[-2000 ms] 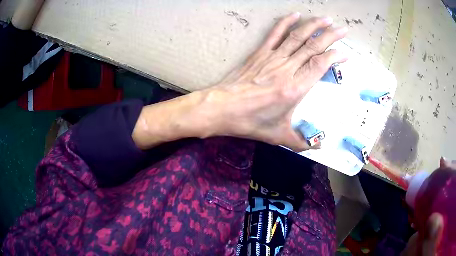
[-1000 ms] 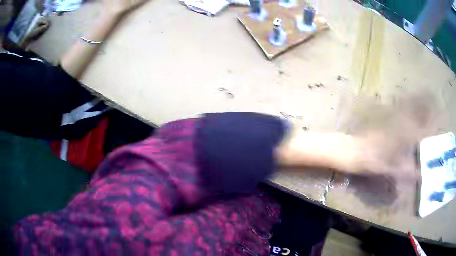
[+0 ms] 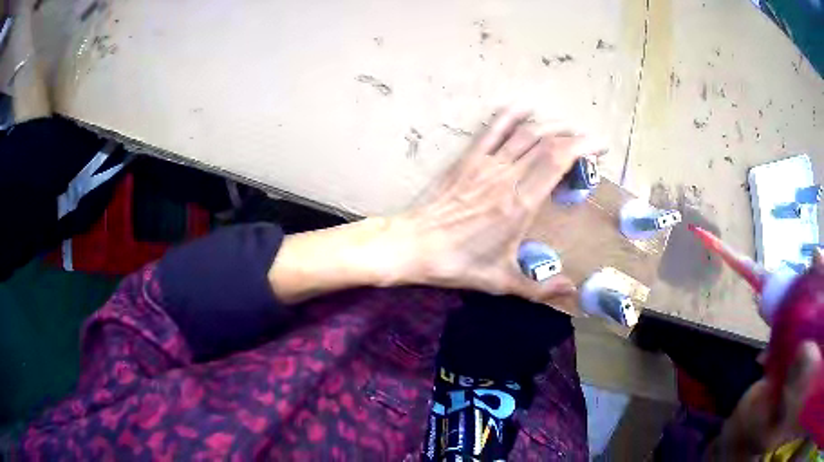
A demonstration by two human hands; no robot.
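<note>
A brown four-post board (image 3: 601, 236) lies at the table's front edge. Its four posts have pale blobs at their bases and small silvery tip pieces. My left hand (image 3: 488, 212) grips the board's left side, fingers beside the far-left post and thumb by the near-left post. My right hand (image 3: 777, 397), cut off by the right edge, holds a red squeeze bottle (image 3: 800, 311). Its thin red nozzle (image 3: 727, 255) points at the right post's tip with a small gap between them.
A white four-post plate (image 3: 771, 194) lies on the tan table (image 3: 271, 90) at the far right, partly behind the bottle. A dark stain is beside the board. Another person's arm (image 3: 34, 81) is at the upper left. A red stool or crate (image 3: 108, 239) stands below.
The white plate has gone from under my left hand to the far right. The brown board has come from the back of the table to my left hand. The bottle is back in view.
</note>
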